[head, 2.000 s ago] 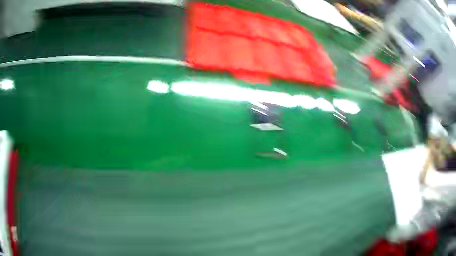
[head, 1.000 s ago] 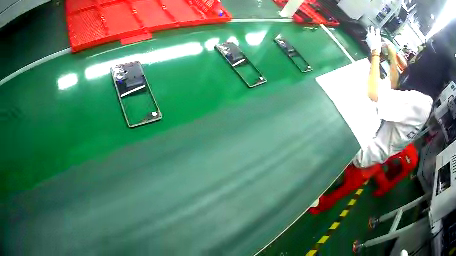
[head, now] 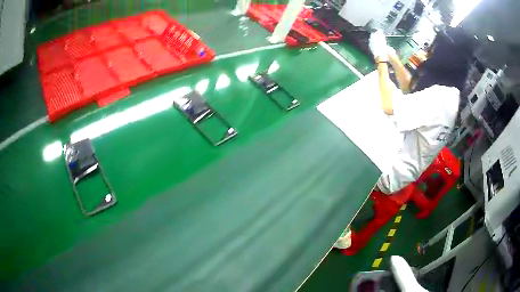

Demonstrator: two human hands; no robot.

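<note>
Three phone middle frames lie on the glossy green surface: a near one at left (head: 88, 175), a middle one (head: 204, 117) and a far one (head: 273, 90). Each is a thin dark outline with a solid dark block at its far end. At the bottom edge right of centre, a white-gloved finger, seemingly of my right hand (head: 403, 275), is partly in view. It lies along a dark, light-rimmed part (head: 369, 282), seemingly the end of another phone frame, held off the bench. The rest of both is cut off. My left hand is not in view.
A red mesh tray (head: 122, 60) lies beyond the frames; a second red tray (head: 296, 23) is behind white posts. A white sheet (head: 359, 117) covers the bench's right end. A person in white (head: 422, 128) sits there on a red stool (head: 436, 179). A white trolley stands at right.
The view has swung, so the frames and red tray appear lower and further left than a second ago. More of the gloved finger and the dark part now show at the bottom edge.
</note>
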